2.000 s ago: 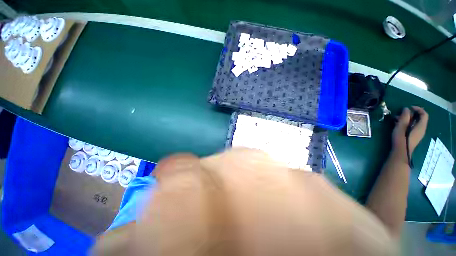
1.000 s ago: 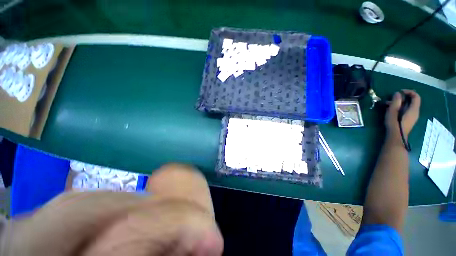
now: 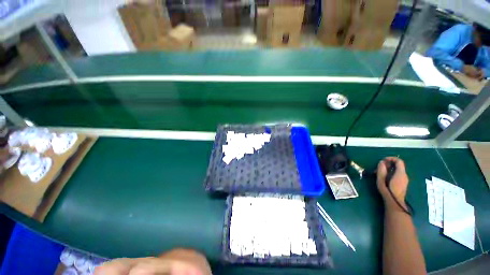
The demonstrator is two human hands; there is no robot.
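Observation:
My right hand (image 3: 392, 180) is closed around the black soldering iron (image 3: 390, 169), right of its black stand (image 3: 334, 159); the fingers hide part of it. My left hand (image 3: 158, 264) is blurred and cut off by the bottom edge, so its grip is not clear. The lower parts tray (image 3: 321, 244) is densely covered with small white boards (image 3: 268, 225). The upper parts tray (image 3: 258, 174) has a blue end and a loose heap of boards (image 3: 242, 145). A small square silvery dish (image 3: 342, 187) sits in front of the stand.
White housings (image 3: 40, 140) sit on cardboard (image 3: 53, 188) at left; a blue tote (image 3: 29, 252) is below. Two thin white sticks (image 3: 336, 226) and white sheets (image 3: 456, 215) lie at right. A housing (image 3: 337, 101) is on the conveyor. A person (image 3: 456, 45) sits at the far right.
The view has tilted up, showing the far line, cartons and a person. My left hand has dropped low, uncovering the lower tray. My right hand still holds the iron near the stand.

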